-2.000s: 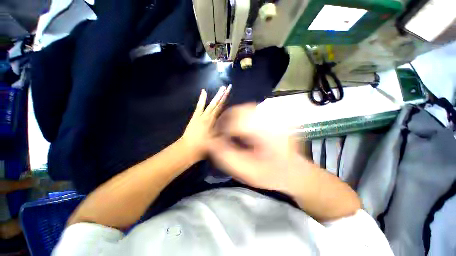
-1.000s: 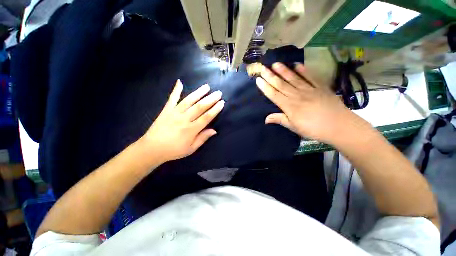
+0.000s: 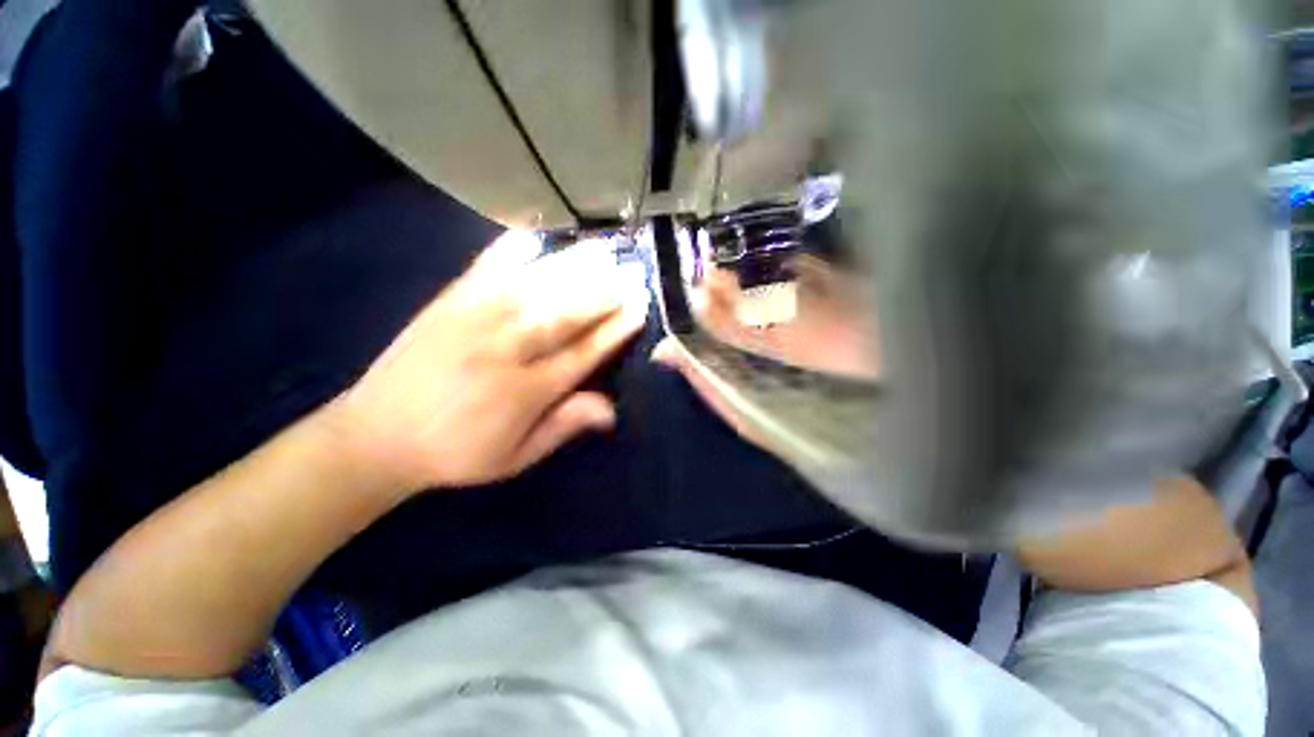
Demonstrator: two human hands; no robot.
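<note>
Navy garment fabric [image 3: 245, 259] fills the left and centre and runs under the head of the cream sewing machine [image 3: 432, 108]. My left hand [image 3: 490, 360] lies palm down on the fabric, its fingertips close to the brightly lit needle area [image 3: 634, 259]. My right hand is mostly hidden behind the machine head; only a blurred part [image 3: 793, 324] shows beside the needle area. Whether it grips the fabric cannot be seen. A thin pale thread [image 3: 749, 546] lies across the navy cloth near my lap.
The machine head looms large and blurred over the centre and right. A blue plastic basket [image 3: 310, 641] is at the lower left, under the cloth. Grey fabric [image 3: 1287, 562] hangs at the right edge.
The view has moved closer to the machine, whose head now covers much of the right side. My left hand is nearer the needle; my right hand has gone largely out of sight behind the head.
</note>
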